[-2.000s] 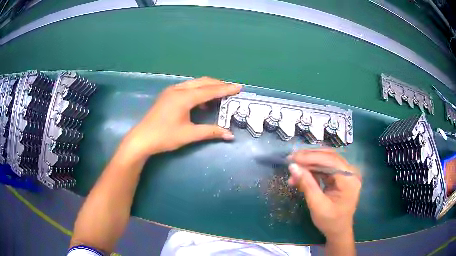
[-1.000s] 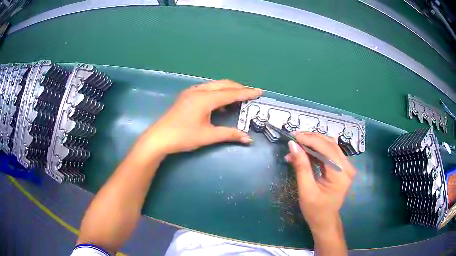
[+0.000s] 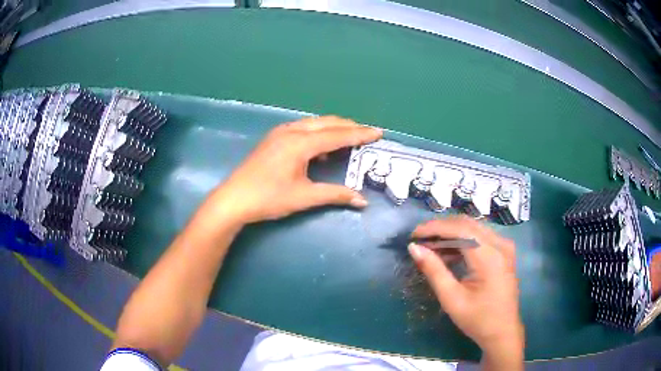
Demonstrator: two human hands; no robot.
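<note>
The working stack of notched plates point(image 3: 442, 177) lies flat near the bench's back edge, its four recesses facing me. My left hand point(image 3: 290, 174) is around the stack's left end, finger at the back corner and thumb at the front corner. My right hand point(image 3: 467, 279) holds the tweezers point(image 3: 446, 243) like a pen in front of the stack, off it. The tweezers' tip is blurred and points left, so I cannot tell if it holds anything. Tiny copper-coloured pieces point(image 3: 420, 301) lie scattered on the mat, partly hidden by my right hand.
Waiting stacks point(image 3: 105, 177) stand at the left bench edge, with a blue thing point(image 3: 32, 243) below them. Another ribbed stack point(image 3: 605, 253) stands at the right, beside a partly cut-off blue bin point(image 3: 654, 261). A single plate point(image 3: 635, 172) lies on the green surface behind.
The tweezers went from the mat to the left recesses of the stack, then back down over the mat. My left hand stays at the stack's left end. The view has shifted slightly.
</note>
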